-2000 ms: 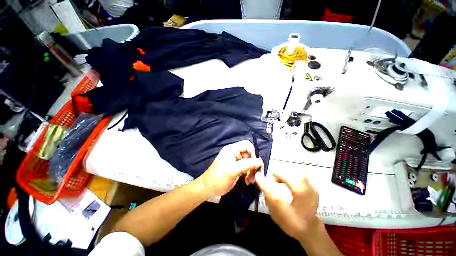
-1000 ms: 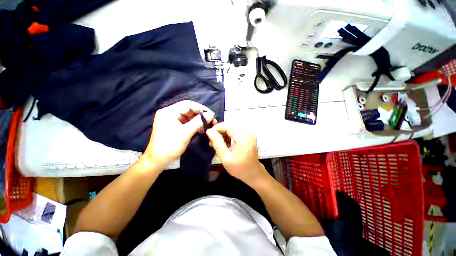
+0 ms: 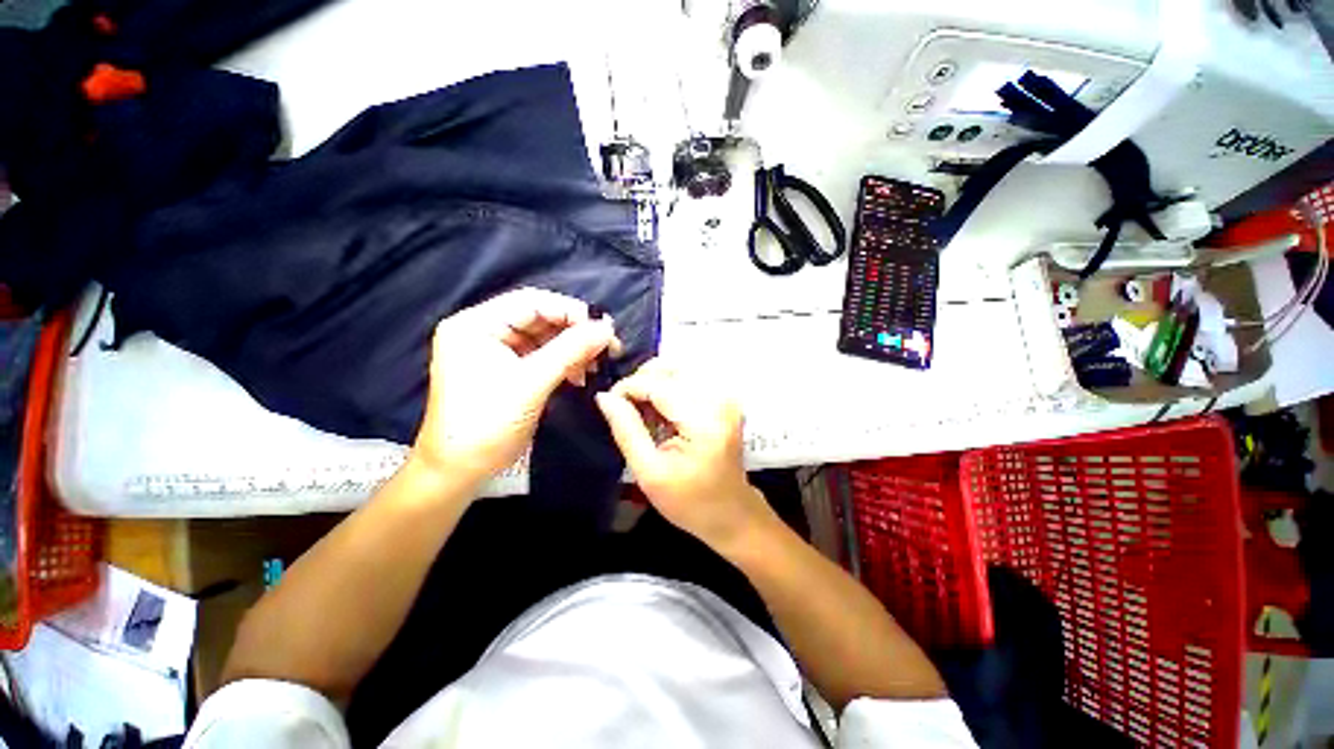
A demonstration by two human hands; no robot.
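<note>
The dark navy garment [image 3: 395, 249] lies on the white table, its right edge by the presser foot [image 3: 645, 220] and a part hanging over the front edge. My left hand [image 3: 505, 373] is over the garment, thumb and forefinger pinched on a small dark bit of cloth at the fingertips. My right hand [image 3: 680, 439] is just right of it, thumb and forefinger close together at the garment's edge; whether it holds cloth there cannot be told. The two hands are slightly apart.
Black shears [image 3: 796, 220] and a phone [image 3: 891, 271] lie right of the needle. The machine head [image 3: 1083, 73] has navy strips [image 3: 1119, 176] hanging from it. A notions box [image 3: 1156, 329] is at right, a red crate [image 3: 1112, 556] below. An orange-red crate [image 3: 44, 498] is at left.
The view has tilted down and turned right since the first frame. Since the second frame, my fingertips have moved slightly apart, my left hand a little to the left. The garment lies nearly the same.
</note>
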